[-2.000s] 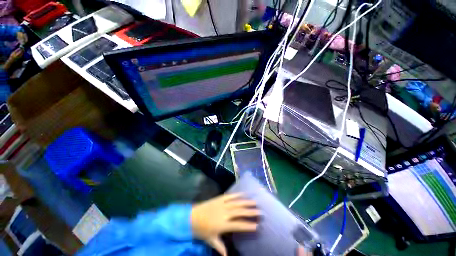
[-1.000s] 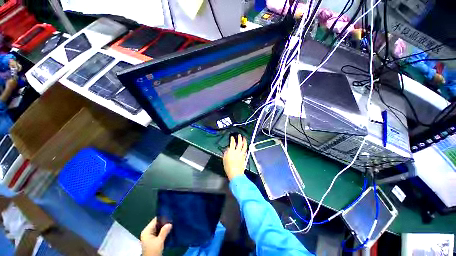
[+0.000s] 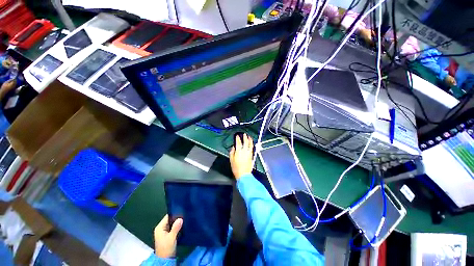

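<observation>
A dark tablet [image 3: 199, 213] is held face up over my lap, at lower centre. My left hand [image 3: 167, 237] grips its lower left edge, with the thumb on top. My right hand [image 3: 242, 156] rests on the small black mouse [image 3: 238, 136] beside the left monitor and largely hides it. The left coupling plate [image 3: 282, 167], with a cream-gold rim, lies bare just right of my right hand. The right plate [image 3: 375, 215] lies at the bench edge with blue cables [image 3: 383, 200] over it.
The left monitor [image 3: 218, 78] shows green bars; another monitor [image 3: 451, 166] is at right. A grey instrument [image 3: 353, 148] carries a tablet [image 3: 340, 96] and blue pen [image 3: 392, 124]. White cables [image 3: 378, 67] hang down. Tablet trays [image 3: 136, 115], a carton [image 3: 49, 122] and blue stool [image 3: 86, 176] are left.
The tablet has moved from near the plates to over my lap at left. My right hand has come onto the mouse. Over the last second both hands have barely moved.
</observation>
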